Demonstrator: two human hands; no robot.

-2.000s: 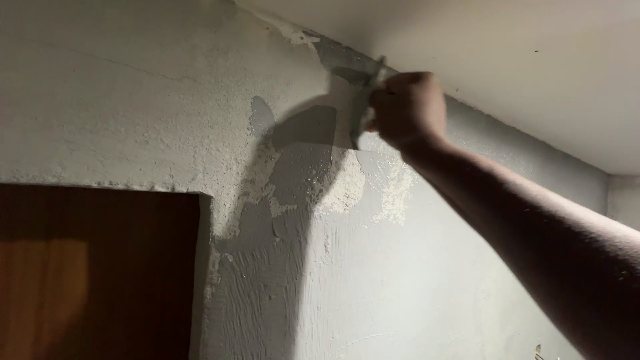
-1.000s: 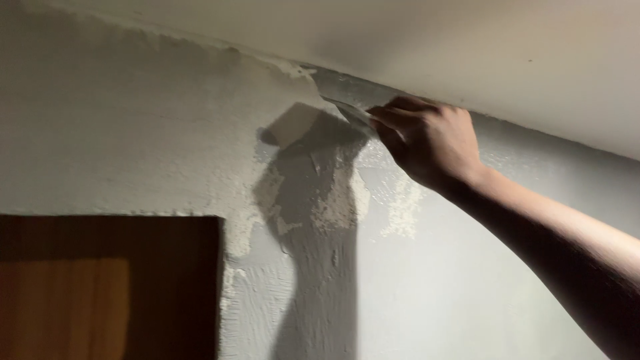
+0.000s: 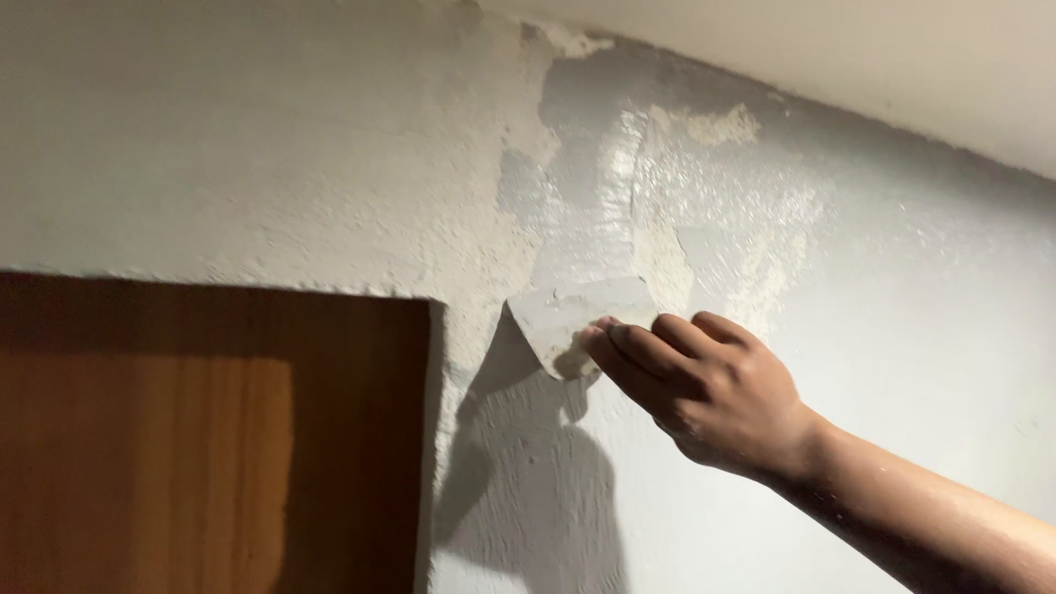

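Note:
My right hand [image 3: 718, 379] reaches in from the lower right and grips a putty knife [image 3: 577, 318] with a wide, flat blade. The top edge of the blade lies against the wall [image 3: 866, 371], a little right of the corner of the recess, and pale compound smears its face. Above the blade, wet grey filler [image 3: 590, 165] shines in streaks, with rough cream patches [image 3: 718, 125] showing around it. The knife's handle is hidden in my fingers. My left hand is out of view.
A brown wood panel [image 3: 206, 445] stands in a recess at the lower left, bordered by a rough plaster edge [image 3: 437, 396]. The pale ceiling [image 3: 866, 58] slopes across the upper right. Shadows of the hand and knife fall on the wall below.
My right hand, with the putty knife, has moved down the wall from near the ceiling line to beside the recess corner. More of the blade's face shows now.

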